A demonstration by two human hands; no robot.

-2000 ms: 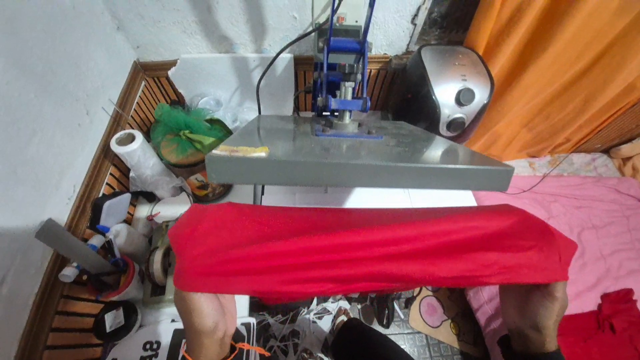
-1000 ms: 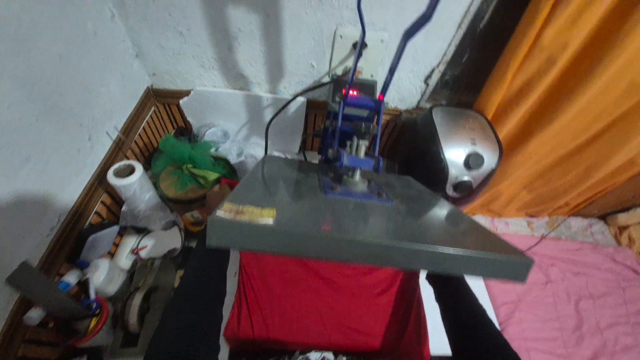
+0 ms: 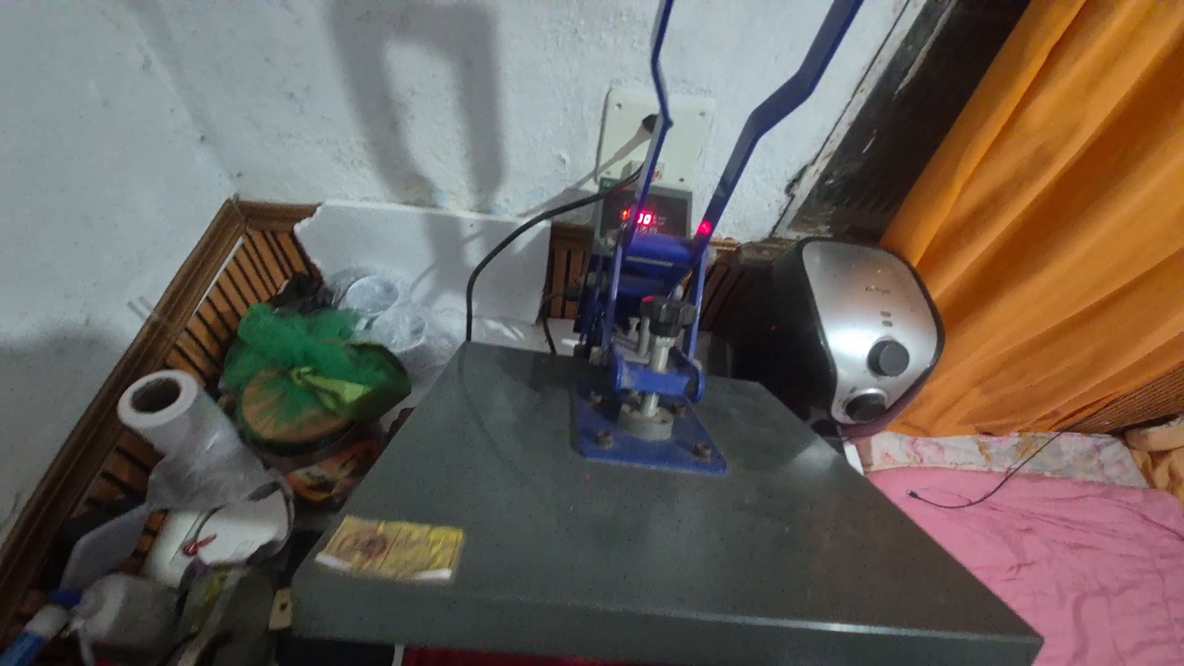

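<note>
Neither my left hand nor my right hand shows in the head view. The grey upper plate of a heat press (image 3: 592, 546) fills the lower middle, with a worn yellow label (image 3: 393, 549) at its front left. Blue lever arms (image 3: 782, 102) rise from the bracket on the plate, and a black knob (image 3: 668, 316) sits on top of the bracket. Behind them a controller (image 3: 647, 215) shows lit red digits. Only a thin strip of red cloth (image 3: 509, 657) is visible below the plate's front edge.
On the left stand a white plastic roll (image 3: 157, 398), a jar topped with green netting (image 3: 296, 370) and several bottles. A silver and black air fryer (image 3: 869, 324) is behind at right, beside an orange curtain (image 3: 1045, 222) and pink bedding (image 3: 1036, 546). A black cable (image 3: 518, 236) runs to the wall socket.
The red cloth was stretched between both hands, then lay under the raised plate; now only a strip shows. Both hands have left the view. The view has shifted upward and closer to the press.
</note>
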